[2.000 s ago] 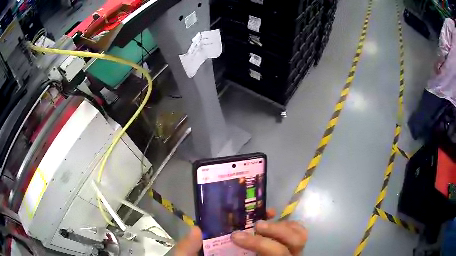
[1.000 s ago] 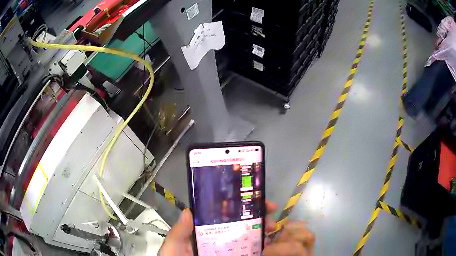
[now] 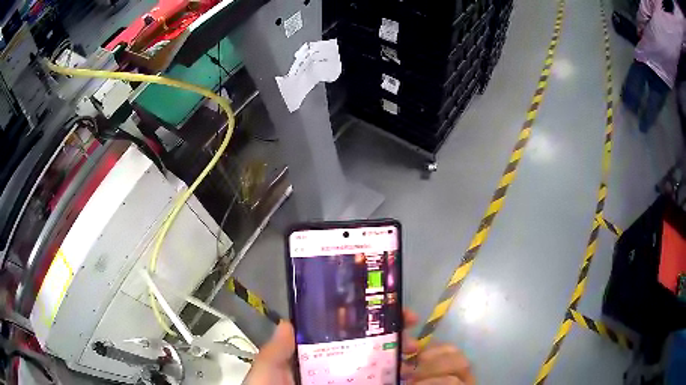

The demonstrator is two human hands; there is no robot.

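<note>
A black-edged smartphone (image 3: 346, 301) is upright in front of me, its lower end cut off by the picture's bottom edge. Its lit screen shows a dark picture with green patches above a pale panel. My left hand (image 3: 274, 357) holds it, the thumb along its left edge; fingertips show at its right edge. My right hand (image 3: 442, 366) is low beside the phone's lower right edge, blurred and cut off, with its fingers bent. Whether it grips the phone cannot be told.
Left: white machine housing (image 3: 124, 263) with a looped yellow hose (image 3: 226, 128). Ahead: grey column (image 3: 305, 143) with crumpled paper (image 3: 310, 71), and stacked black crates (image 3: 402, 75) on wheels. Right: yellow-black floor tape (image 3: 500, 192), a black bin (image 3: 635, 263), a person (image 3: 658, 53) in pink.
My right fingers were over the lower screen two seconds ago and are now beside the phone. The screen's lower part now shows a pale panel. The person at right has moved farther up the aisle.
</note>
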